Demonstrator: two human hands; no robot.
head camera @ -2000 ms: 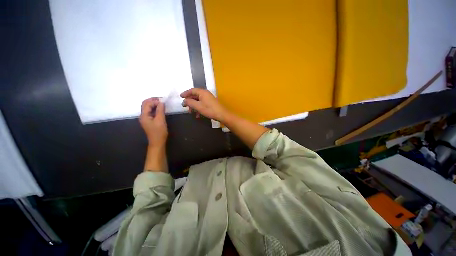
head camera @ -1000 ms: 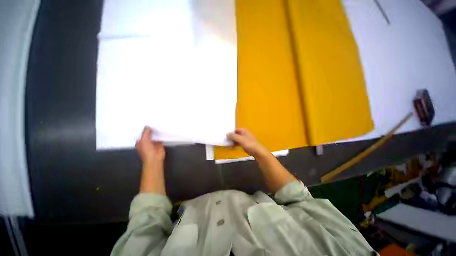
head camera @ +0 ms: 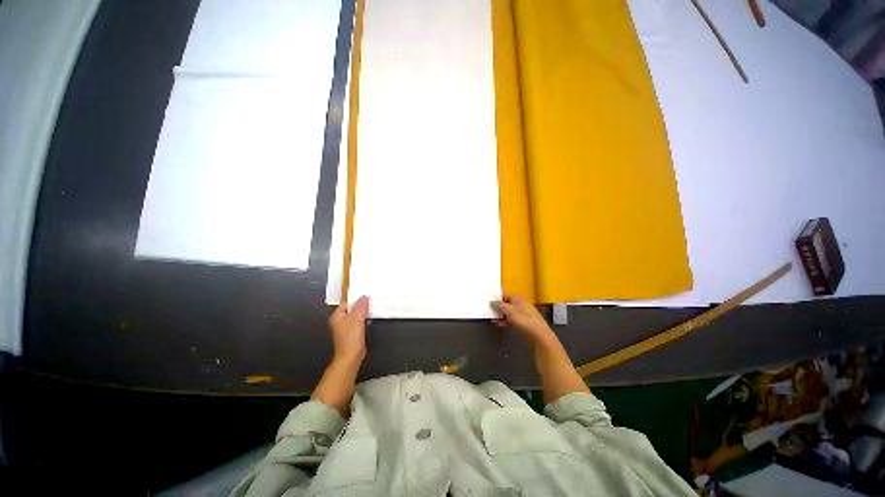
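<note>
A long white sheet [head camera: 427, 175] lies over the left part of the yellow cloth [head camera: 602, 175], with a narrow yellow strip showing along its left side. My left hand [head camera: 350, 325] pinches the sheet's near left corner. My right hand [head camera: 516, 313] pinches its near right corner. The cloth's lengthwise fold runs just right of the sheet. The white sheet pile [head camera: 238, 165] lies to the left across a dark gap, with a crosswise crease. A white edge shows left of the yellow.
A wooden ruler [head camera: 694, 325] slants over the near table edge [head camera: 213, 374] at right. A dark box [head camera: 820, 257] sits on the white base layer [head camera: 757, 165]. A thin stick [head camera: 720, 41] lies farther back. A white panel [head camera: 34, 165] is at far left. Oddments lie below right.
Both hands have moved right with the white sheet, from the pile onto the yellow cloth. The sheet now lies along the cloth, left of the fold. The view has also shifted.
</note>
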